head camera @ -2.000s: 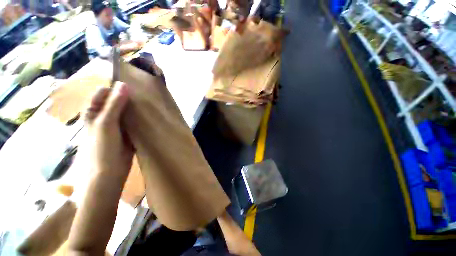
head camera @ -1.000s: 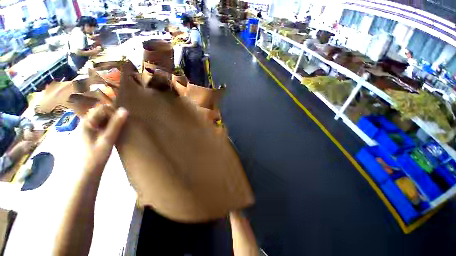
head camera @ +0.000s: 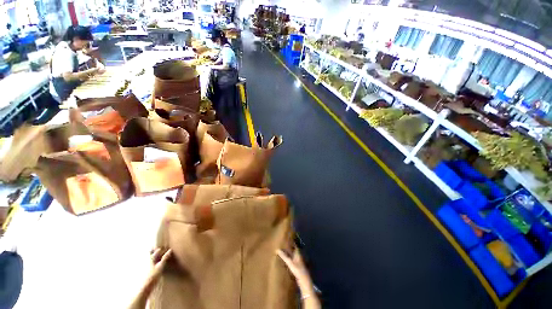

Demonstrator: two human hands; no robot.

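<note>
A large brown bag body panel [head camera: 225,259] with a vertical centre seam is in front of me, over the bench's right edge. My left hand [head camera: 160,262] is on its left edge and my right hand [head camera: 293,264] on its right edge, fingers at the sides. The panel's bottom is cut off by the picture's edge. More brown sheets [head camera: 206,194] show just behind its top edge. Upright open-topped brown bag bodies [head camera: 158,151] stand grouped beyond, several with orange cards [head camera: 158,176] on them.
The white bench [head camera: 103,256] runs forward on the left, with a blue tray [head camera: 37,196] on it. One person [head camera: 71,66] works at the left, another [head camera: 223,63] stands beyond the bags. At right are a dark aisle [head camera: 345,199], blue bins [head camera: 478,238] and a white-framed shelf [head camera: 427,136].
The panel was raised and tilted, with my left hand at its upper left. It is now lower and squarer to me, a hand at each side. The grouped bags have come into fuller view.
</note>
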